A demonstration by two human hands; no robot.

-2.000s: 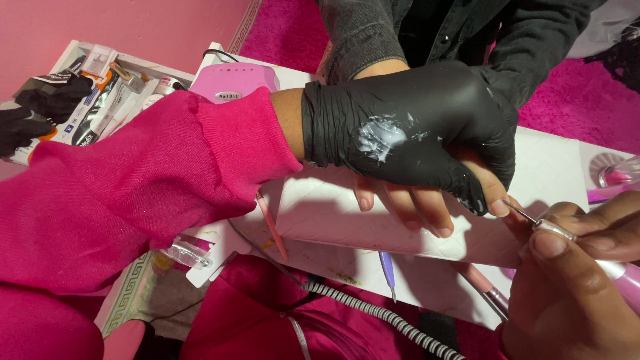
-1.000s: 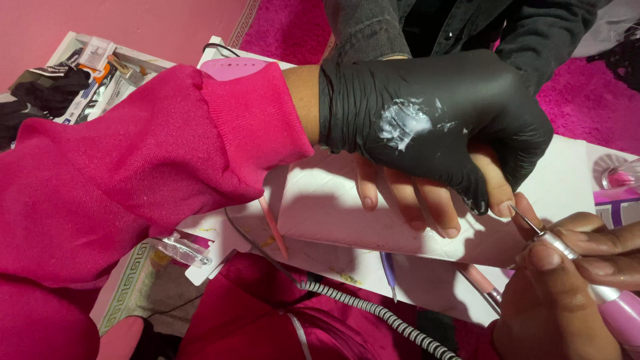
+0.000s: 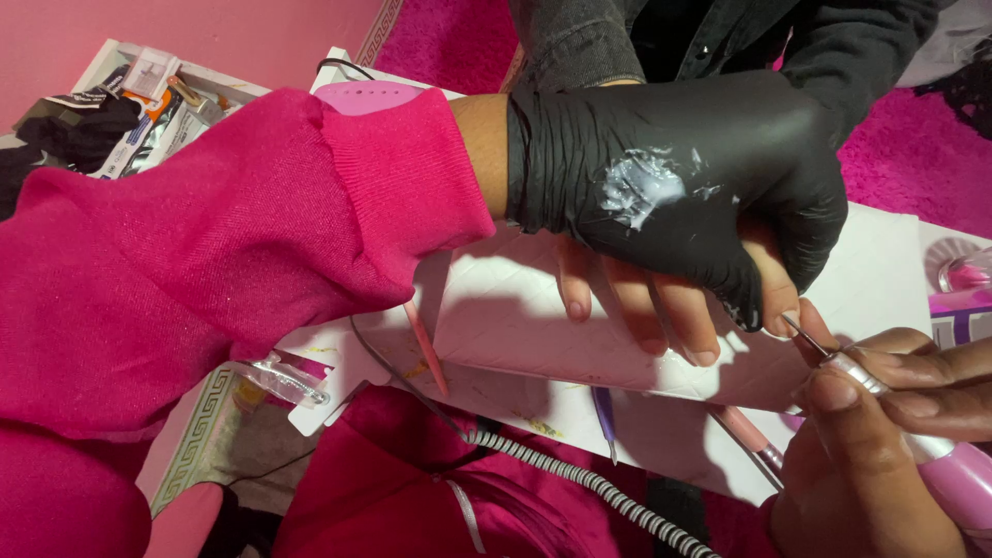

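Note:
My left hand [image 3: 697,170], in a black glove with a smear of white cream on its back, grips the thumb or a finger [image 3: 771,279] of another person's hand. That person's other fingers [image 3: 686,318] rest on a white quilted hand rest [image 3: 504,310]. Bare, my right hand [image 3: 868,434] holds a pink and silver electric nail drill [image 3: 957,484] like a pen. The thin metal bit [image 3: 806,335] meets the nail of the held digit at its edge.
A coiled cord [image 3: 573,473] crosses below the white table [image 3: 480,403]. A pink tool [image 3: 425,349], a purple tool [image 3: 604,422] and a pink-handled brush [image 3: 744,430] lie near the front edge. A pink nail lamp [image 3: 368,97] and a filled drawer [image 3: 225,85] are at left.
Compared with two seconds ago, both my hands and the held digit sit slightly farther right in view. The grip and the drill's contact near the nail persist.

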